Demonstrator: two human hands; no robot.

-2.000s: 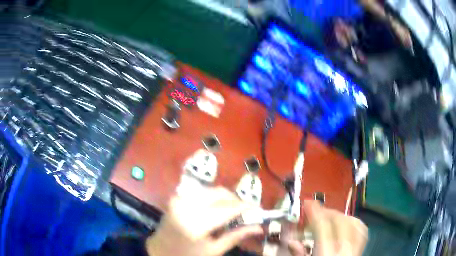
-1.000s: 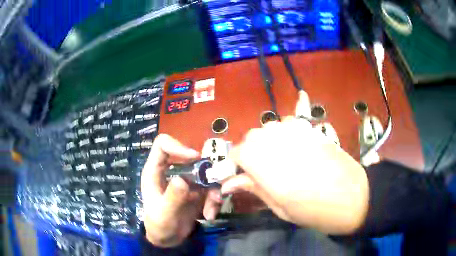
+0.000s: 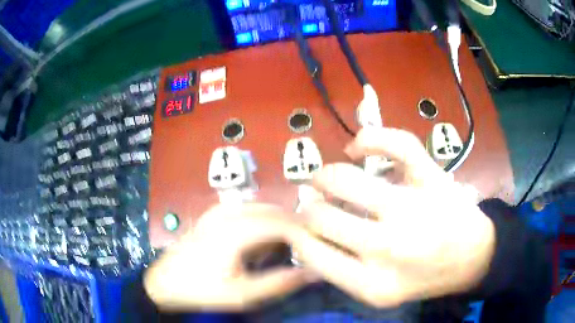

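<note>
My left hand (image 3: 220,262) is at the lower centre, curled around a dark unit (image 3: 270,256) that looks like a car charger; it is blurred and mostly hidden by the fingers. My right hand (image 3: 403,221) is beside it, over the lower right part of the reddish-brown test box (image 3: 265,82). Its fingers reach left, touching or nearly touching my left hand; whether they hold a plug is hidden. A white cable end (image 3: 369,107) and a black cable (image 3: 325,91) run down to my right fingers. Off-white outlets (image 3: 301,159) and round metal-rimmed sockets (image 3: 233,130) show on the box.
A clear blister tray (image 3: 88,183) with rows of dark units lies left. Red and blue meters (image 3: 179,106) and a breaker (image 3: 213,84) are top left on the box. A greenish button (image 3: 171,221) is lower left. The screen (image 3: 309,19) stands behind. A black-and-white cable (image 3: 463,94) hangs right.
The view has shifted and levelled. My right hand no longer visibly pinches the white plug at the unit's end; its fingers are more spread. My left hand remains curled around the unit.
</note>
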